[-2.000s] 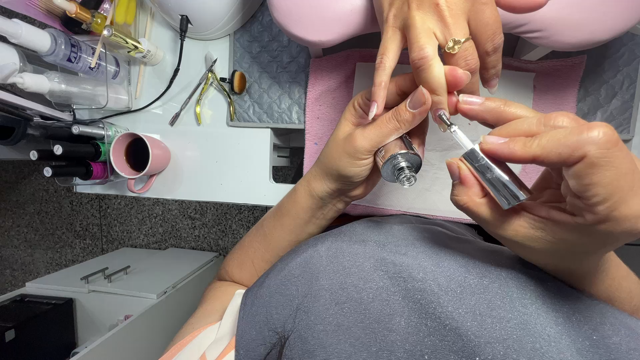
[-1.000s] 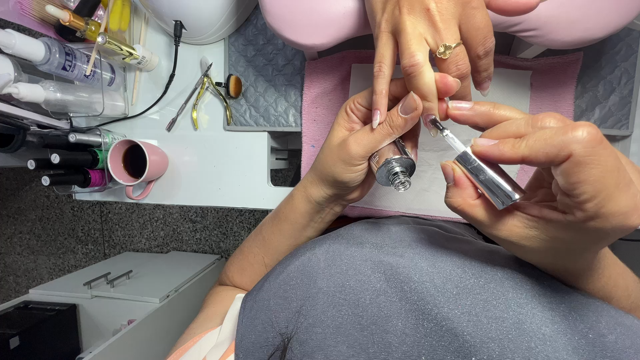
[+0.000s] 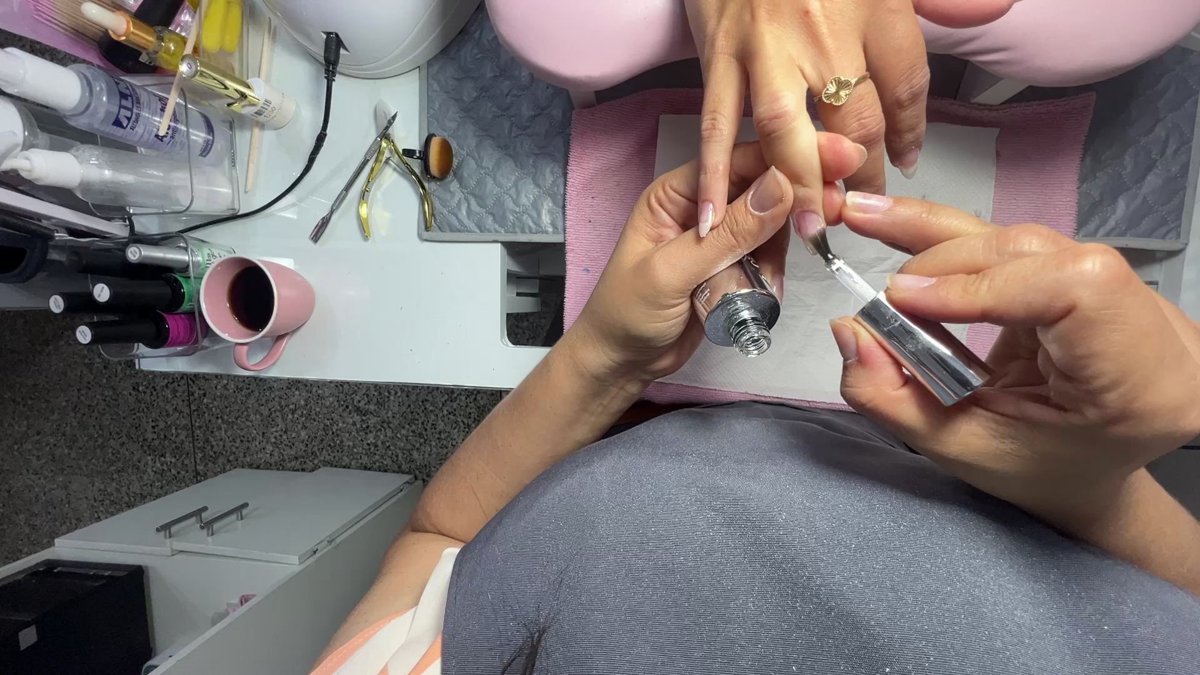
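Note:
My left hand (image 3: 675, 253) holds an uncapped nail polish bottle (image 3: 738, 307), its threaded neck pointing toward me, and also grips a finger of another person's hand (image 3: 797, 94). That hand wears a gold flower-shaped ring (image 3: 840, 89). Between the thumb and fingers of my right hand (image 3: 1041, 328) is a silver brush cap (image 3: 923, 349). Its bristles (image 3: 822, 246) touch the tip of the held finger's nail (image 3: 807, 225). Under the hands lie a white paper towel (image 3: 952, 155) and a pink towel (image 3: 1050, 169).
At left on the white table stand a pink mug of dark liquid (image 3: 298, 298), polish bottles (image 3: 141, 328) and pump bottles (image 3: 131, 178). A metal cuticle pusher (image 3: 352, 178), gold-handled nippers (image 3: 375, 183), a round brush (image 3: 438, 157) and a black cable (image 3: 314, 155) lie near a white lamp (image 3: 384, 33).
The other person's hand and both of my hands have shifted slightly left in view. The bottle and brush cap remain held, with the bristles at the same fingertip.

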